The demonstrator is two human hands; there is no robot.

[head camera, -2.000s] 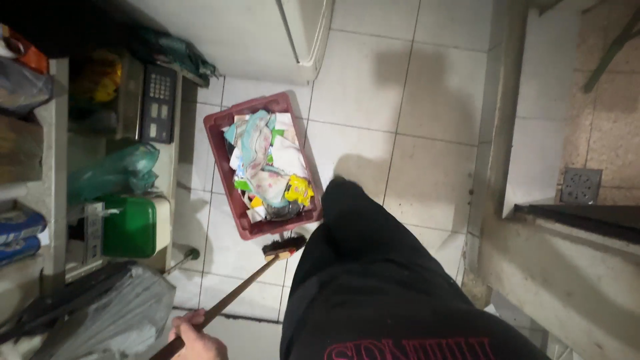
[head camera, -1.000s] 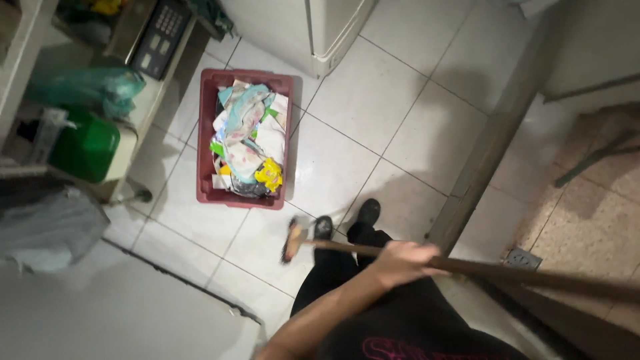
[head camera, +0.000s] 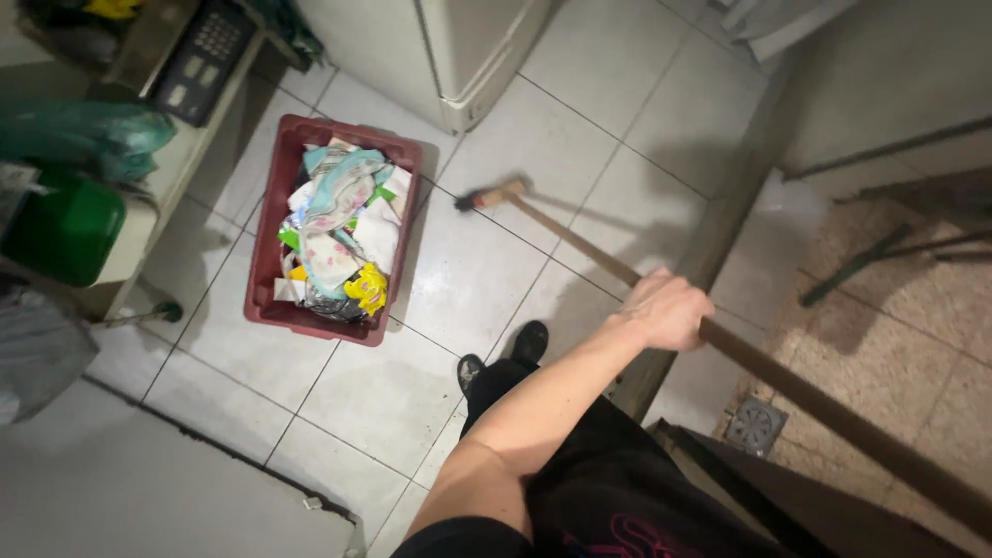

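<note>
My left hand (head camera: 666, 310) is closed around the wooden handle of a broom (head camera: 585, 244), which runs from the floor tiles down to the lower right edge of the view. The broom's head (head camera: 492, 195), with short dark bristles, lies on the tiles to the right of a dark red plastic crate (head camera: 260, 263), apart from it. The crate holds crumpled papers, patterned wrapping (head camera: 341, 198), a yellow wrapper (head camera: 366, 288) and a dark plastic bag. My right hand is out of view.
A white appliance (head camera: 457, 101) stands above the crate. On the left is a shelf (head camera: 182, 163) with a keypad device (head camera: 203, 62) and a green container (head camera: 66, 225). My shoes (head camera: 530, 342) are below the broom head. A raised ledge (head camera: 721, 232) and floor drain (head camera: 756, 425) are at right.
My left hand has gone from the lower left to the right of the view, still on the handle. The broom head has moved from below the crate to its right side.
</note>
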